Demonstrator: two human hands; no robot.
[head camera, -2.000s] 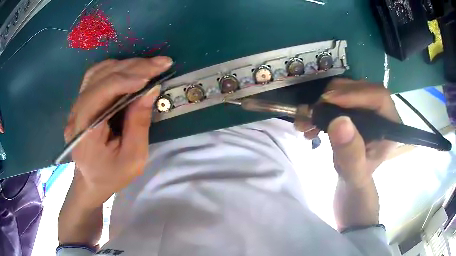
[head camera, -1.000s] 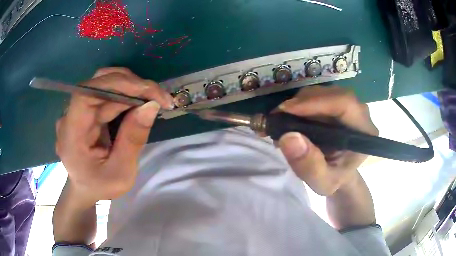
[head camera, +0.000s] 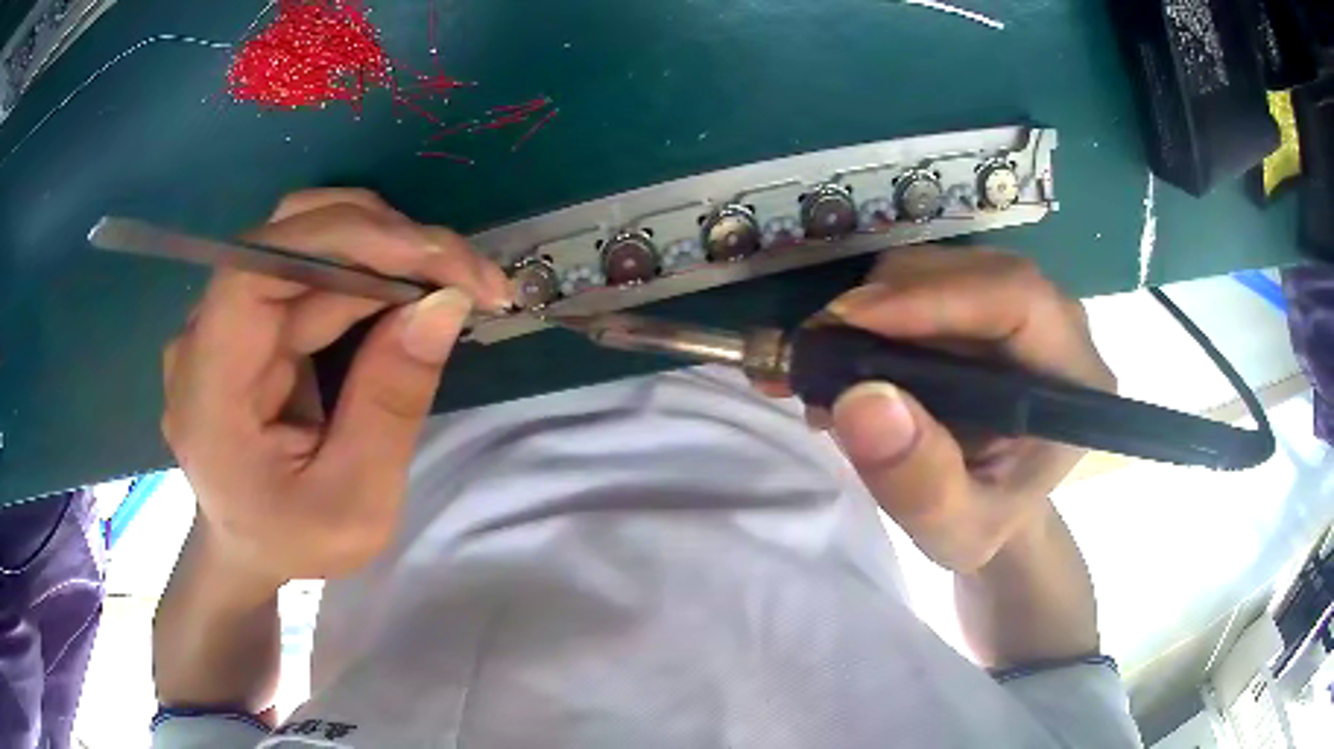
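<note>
The circuit board strip (head camera: 878, 234) lies on the green mat, rising slightly to the right, with several round components (head camera: 732, 231) in a row. My left hand (head camera: 315, 381) grips the flat metal tweezers (head camera: 264, 261) at the strip's left end; the tweezer tips meet the strip's front edge by the leftmost round component. My right hand (head camera: 980, 403) holds the black-handled soldering iron (head camera: 936, 384). Its tip is at the strip's front edge, just right of the tweezer tips. Whether the tweezers hold a wire is too small to tell.
A pile of red jumper wires (head camera: 307, 56) lies behind my left hand, with loose ones to its right. A pale wire runs left of it. A white stick (head camera: 954, 13) lies at the back. The black iron stand (head camera: 1207, 103) and a yellow sponge (head camera: 1282, 139) are at back right.
The strip has shifted right in view since the earliest frame. My left hand's tweezers have swung to point right, and the iron has moved left to the strip's left end. Little differs from one second ago.
</note>
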